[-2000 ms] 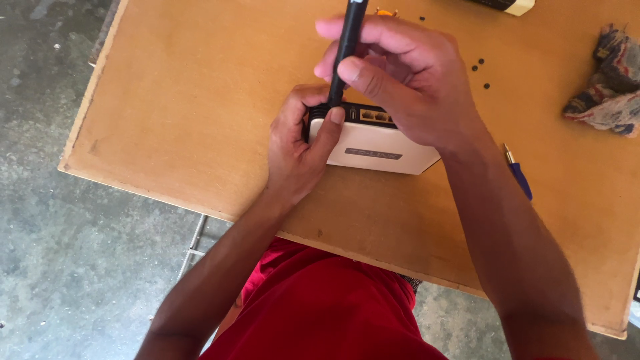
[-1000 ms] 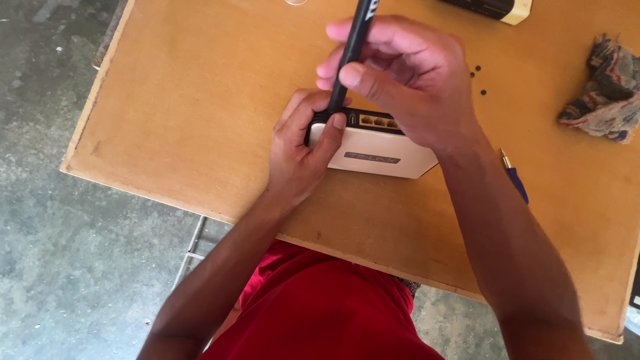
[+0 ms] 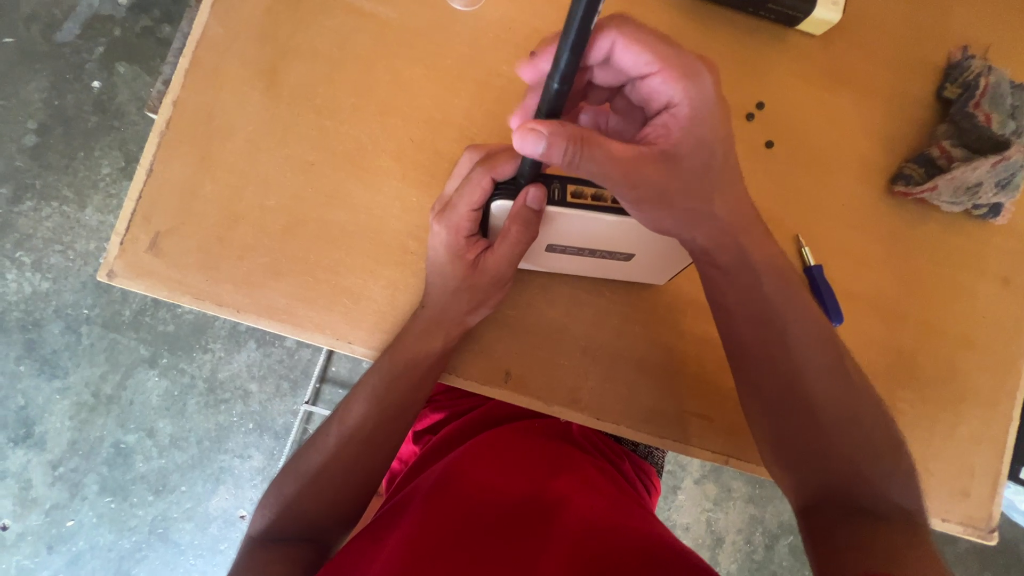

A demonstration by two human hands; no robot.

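A white and black TP-Link router (image 3: 596, 240) stands on its edge on the wooden table, its row of ports facing up and away. My left hand (image 3: 484, 232) grips its left end, thumb on the white face. A black antenna (image 3: 566, 64) rises from the router's back edge at that end, leaning right, its top cut off by the frame. My right hand (image 3: 640, 120) has the thumb and fingers around the antenna's middle. The antenna's foot is partly hidden by my left fingers, and the router's right end by my right hand.
Right of my right forearm lies a blue-handled screwdriver (image 3: 822, 292). Several small black round pieces (image 3: 760, 106) lie behind it. A crumpled patterned cloth (image 3: 968, 144) sits at the right, and a black and cream box (image 3: 820, 16) at the back. The table edge (image 3: 240, 318) runs close to my body.
Both hands stay at the router and antenna, with only slight finger movement on my right hand. The view has shifted a little.
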